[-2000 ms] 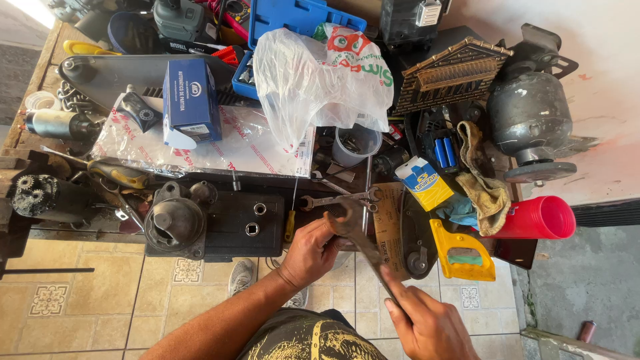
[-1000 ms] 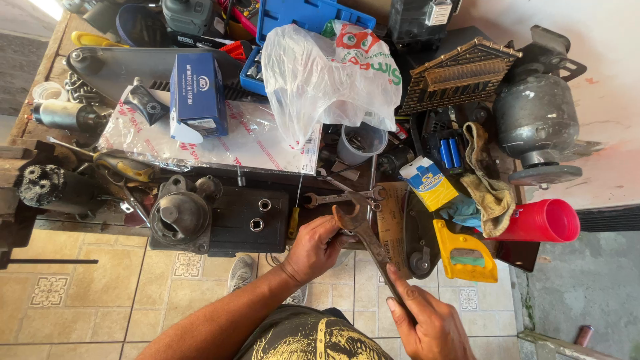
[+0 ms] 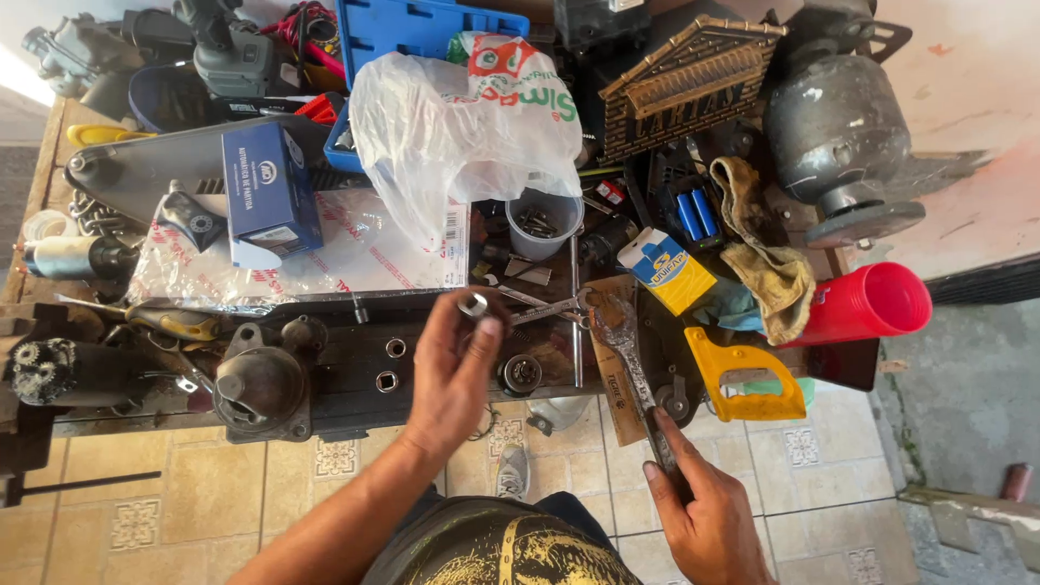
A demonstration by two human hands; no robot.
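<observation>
My left hand (image 3: 459, 366) is raised over the bench's front edge, its fingers closed on a small shiny metal socket (image 3: 473, 305); the hand is slightly blurred. My right hand (image 3: 703, 496) grips the handle of a large worn open-end wrench (image 3: 621, 333), whose jaw points away from me over a brown cardboard strip (image 3: 621, 414). Beside that jaw lie crossed smaller wrenches (image 3: 544, 310). A round metal gear part (image 3: 521, 374) rests right of my left hand. Two sockets (image 3: 387, 381) stand on the dark surface to its left, near a cone-shaped metal housing (image 3: 260, 390).
Behind are a plastic bag (image 3: 463, 130), a blue box (image 3: 272, 191) and a cup of small metal parts (image 3: 544, 223). To the right lie a yellow saw handle (image 3: 747, 374), a yellow-and-blue carton (image 3: 666, 270), a stained glove (image 3: 764, 252) and a red cup (image 3: 869, 305).
My left hand has left the large wrench, moved to the left and now holds a small socket. The round gear part shows where that hand was. My right hand still grips the wrench.
</observation>
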